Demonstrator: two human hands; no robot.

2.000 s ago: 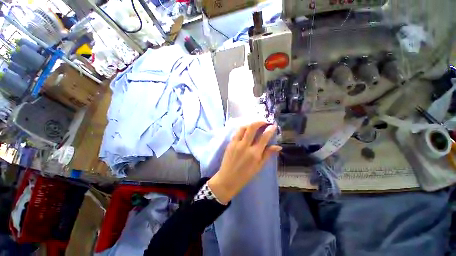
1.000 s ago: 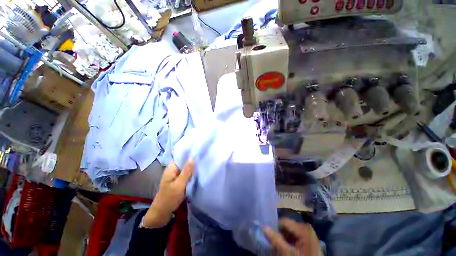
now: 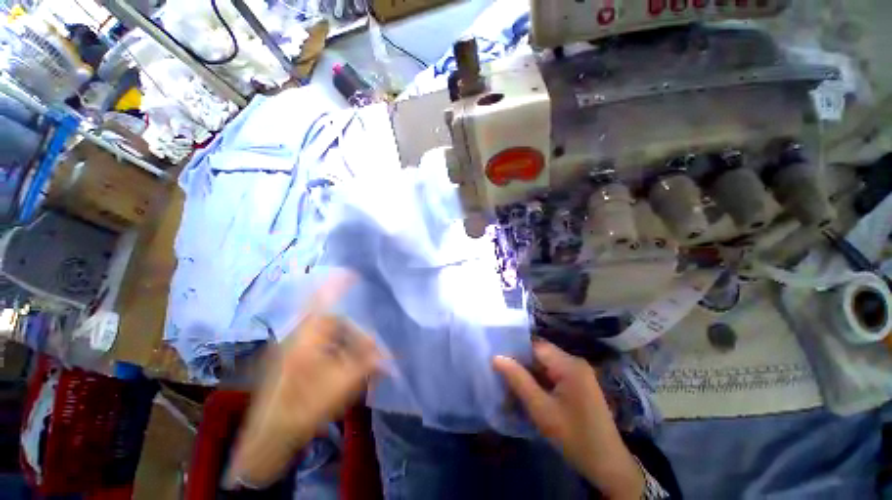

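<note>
A light blue garment (image 3: 430,342) lies from the needle area (image 3: 509,254) of the overlock machine (image 3: 504,127) down to the table's front edge. My right hand (image 3: 562,395) pinches the right edge of the cloth between thumb and fingers, a little below the needle area. My left hand (image 3: 313,376) is blurred, over the left side of the cloth; I cannot tell if its fingers hold cloth. A light blue heap of cloth (image 3: 245,205) lies left of the needle and joins the cloth under the lamp.
A tape roll (image 3: 865,307) lies at the right, with a white strip (image 3: 665,314) in front of the machine. Thread waste (image 3: 636,386) hangs at the table edge. Red crates (image 3: 83,420) stand at lower left. A control panel (image 3: 655,15) is above. Blue cloth (image 3: 773,454) lies at lower right.
Two seconds ago one hand pressed cloth by the needle. Since one second ago my right hand has moved up to the cloth's edge; my left hand has moved slightly, and the cloth has shifted and folded.
</note>
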